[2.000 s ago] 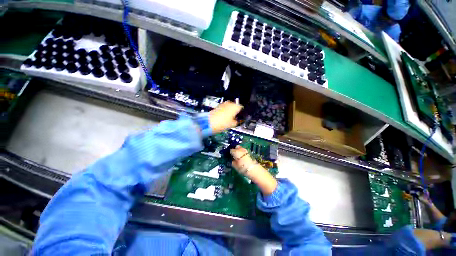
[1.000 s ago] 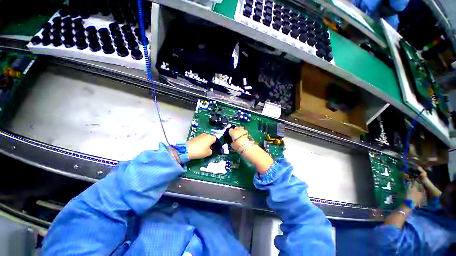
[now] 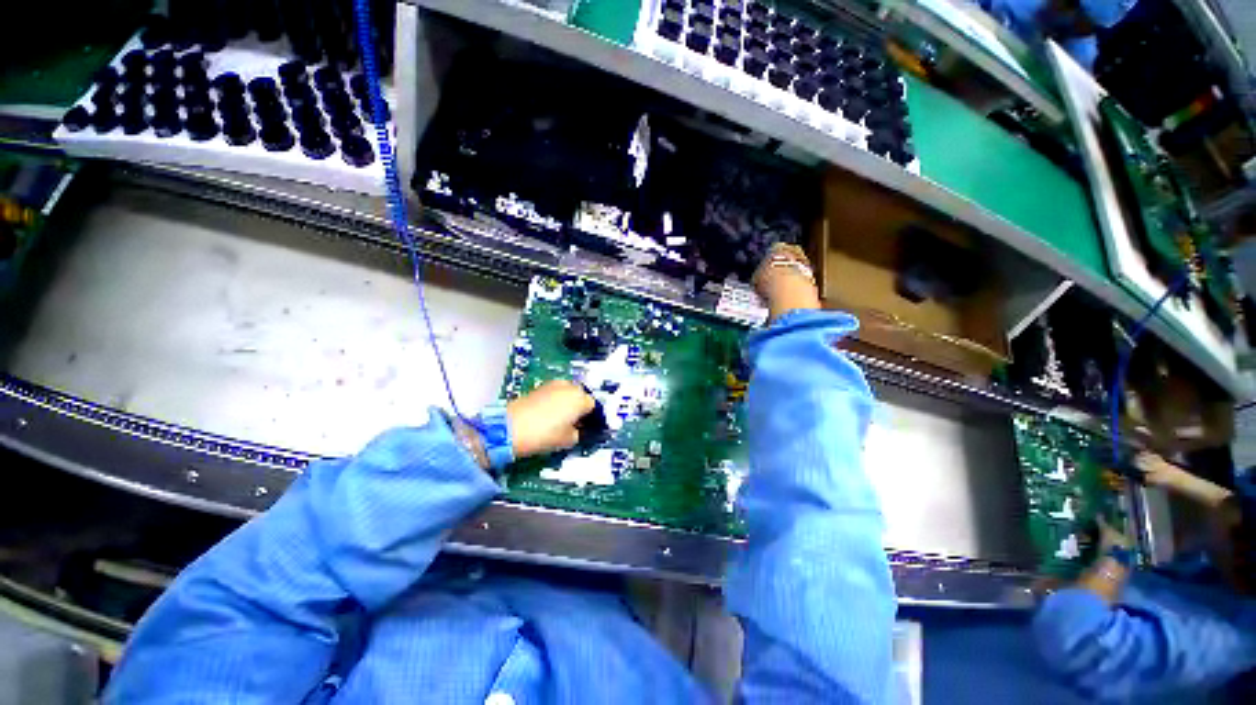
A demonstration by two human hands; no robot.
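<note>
A green circuit board (image 3: 661, 475) with white patches lies on the conveyor in front of me. My left hand (image 3: 550, 417) is over the board's left part, its fingers at a dark part (image 3: 594, 424); whether it grips the part is too small to tell. Dark round parts (image 3: 590, 333) stand on the board further back. My right hand (image 3: 785, 271) reaches into the front of a bin of small grey-black parts (image 3: 751, 207) beside the carton; its fingertips are hidden among the parts.
A brown cardboard box (image 3: 882, 262) is right of the bins. Trays of black capacitors stand on the left (image 3: 221, 138) and on the shelf (image 3: 785, 86). A blue coiled cord (image 3: 393, 179) hangs across the view. Another person's hands (image 3: 1106, 572) are at a second board (image 3: 1054, 482).
My right hand has moved from the board up and right to the parts bin. My left hand has stayed over the board's left part.
</note>
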